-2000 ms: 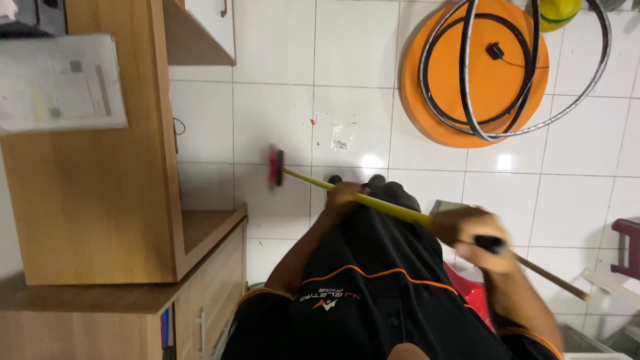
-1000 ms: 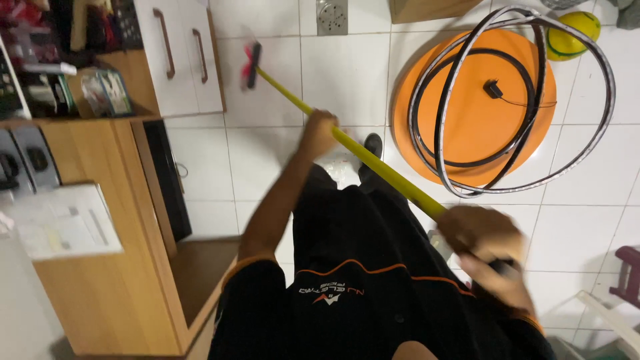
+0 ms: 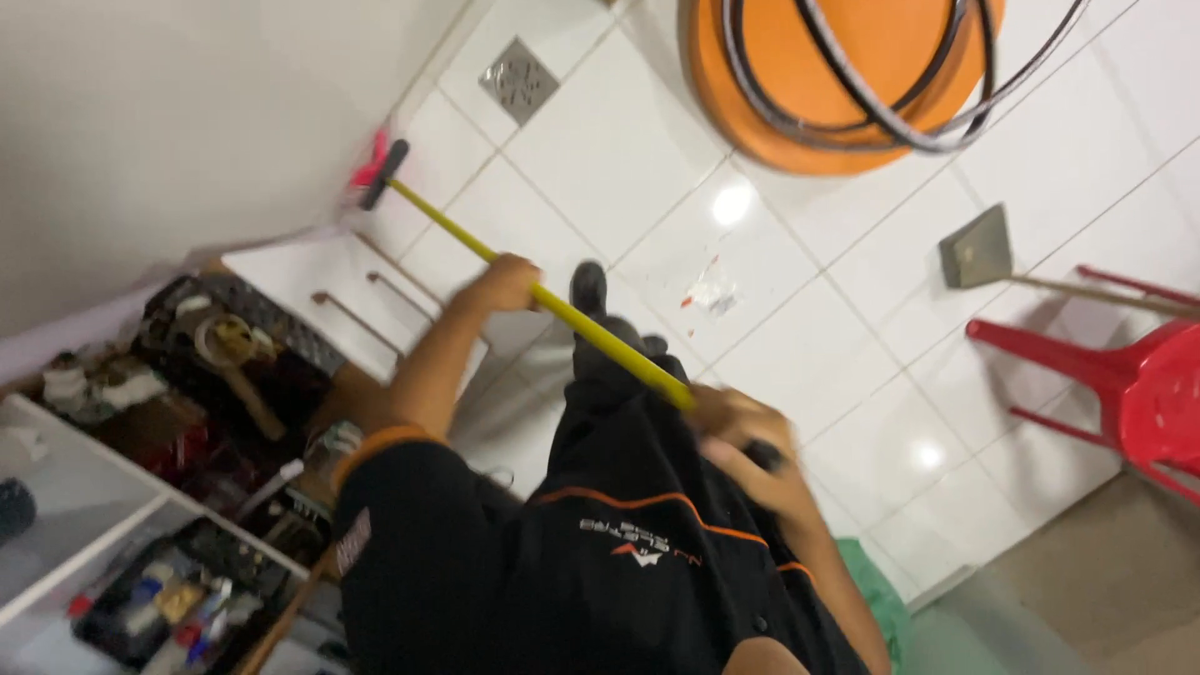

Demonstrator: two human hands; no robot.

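A broom with a yellow handle (image 3: 600,336) runs slantwise across the view. My left hand (image 3: 511,281) is closed around the middle of the handle. Near its black end cap, my right hand (image 3: 745,436) grips the upper end, close to my black shirt. The broom head (image 3: 384,175), dark with pink bristles, rests at the foot of the wall, beyond the white cabinet. Small red bits and a clear plastic scrap (image 3: 717,292) lie on the tiles to the right of my shoes.
A metal floor drain (image 3: 518,82) lies right of the broom head. Tyres or rims rest on an orange round object (image 3: 844,159). A long-handled dustpan (image 3: 977,248) and a red plastic chair (image 3: 1116,375) stand at the right. Left are a white cabinet (image 3: 309,258) and tool-filled shelves.
The broom head has moved from open floor tiles to the wall's foot, both hands still on the handle. The view has turned strongly, and the dustpan and red chair now show.
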